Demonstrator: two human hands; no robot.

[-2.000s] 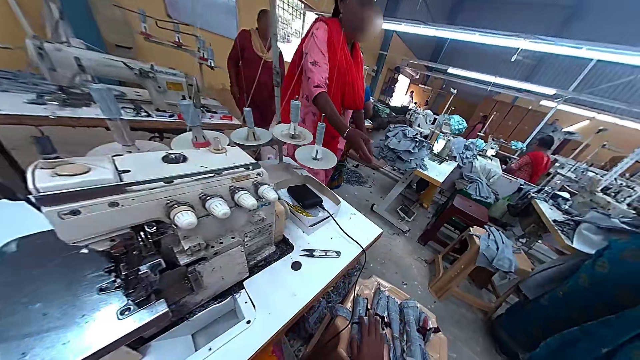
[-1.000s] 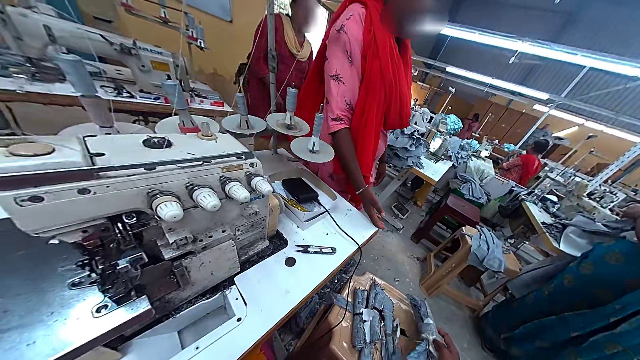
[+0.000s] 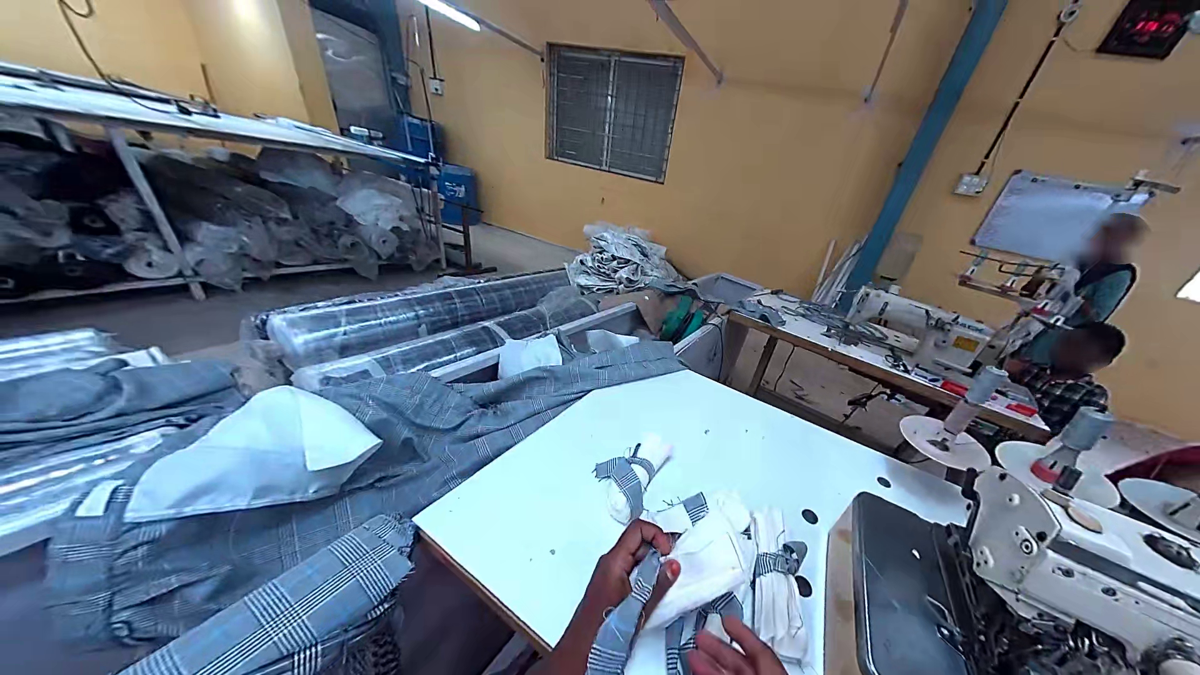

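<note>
Low in the head view, my left hand (image 3: 630, 570) is closed on a bundle of white fabric pieces (image 3: 703, 567) with a grey plaid strip. My right hand (image 3: 736, 652) is at the bottom edge, fingers spread, close beneath the bundle; whether it grips any cloth is unclear. A white roll tied with a plaid strip (image 3: 630, 483) lies on the white tabletop (image 3: 525, 525) beyond my left hand. Another tied white bundle (image 3: 776, 591) lies to the right, beside the overlock sewing machine (image 3: 1078, 562).
Grey plaid cloth (image 3: 441, 422) drapes along the table's left edge. Plastic-wrapped fabric rolls (image 3: 422, 314) lie beyond it. Thread cones on discs (image 3: 975, 398) stand behind the machine. Another sewing machine (image 3: 923, 328) is on a far table, near two people (image 3: 1106, 272).
The view has swung far left, to the table's other side. The plaid bundles in the wooden tray have left view; my left hand now holds white fabric pieces.
</note>
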